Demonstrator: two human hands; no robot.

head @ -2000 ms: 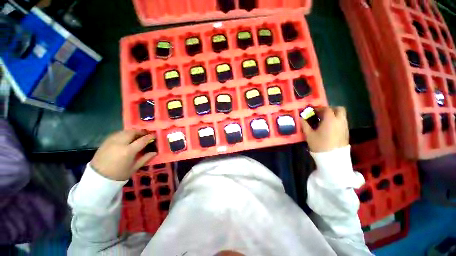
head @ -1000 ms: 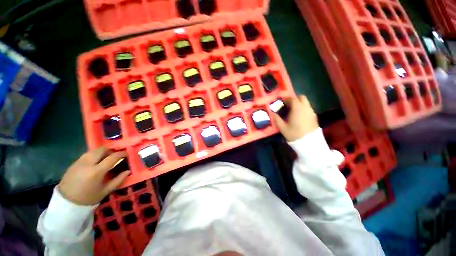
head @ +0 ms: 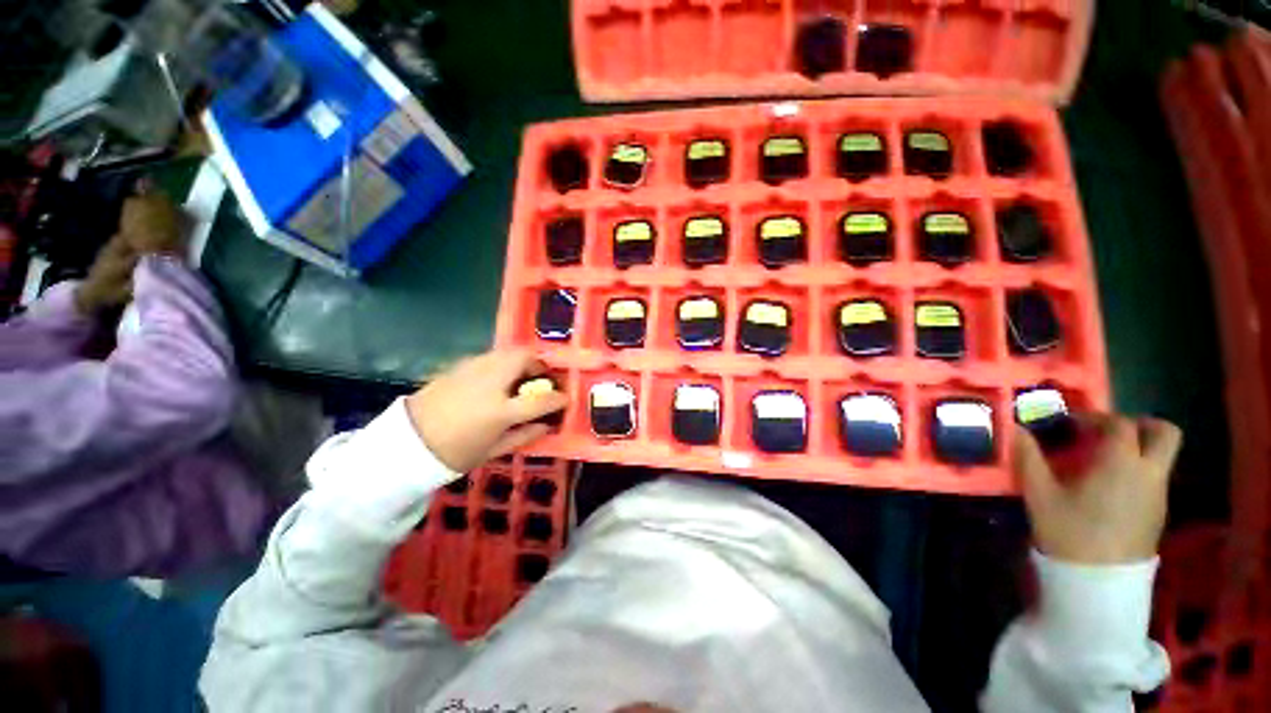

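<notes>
The red-orange foam tray (head: 822, 476) lies in front of me, with a black smartwatch unit in each pocket. Many middle units show lit yellow or pale bands, such as this unit (head: 781, 243); the outer columns look mostly dark. My left hand (head: 488, 411) has its thumb and fingers around the unit (head: 538, 389) in the near-left corner pocket, partly hiding it. My right hand (head: 1101, 481) is at the near-right corner, its fingertips on a unit (head: 1043, 405) with a lit pale band. The right fingers are slightly blurred.
A second foam tray (head: 683, 63) lies behind, holding two dark units. A blue box (head: 314, 139) with a clear round container (head: 258, 84) is at left. A person's purple sleeve (head: 174, 355) is beyond it. Stacked trays (head: 1234, 209) stand at right; a lower tray (head: 460, 564) is below the bench edge.
The view has swung left, so the tray appears further right. The blue box shows more fully and a person in purple has come into view. Both hands remain at the same corner pockets.
</notes>
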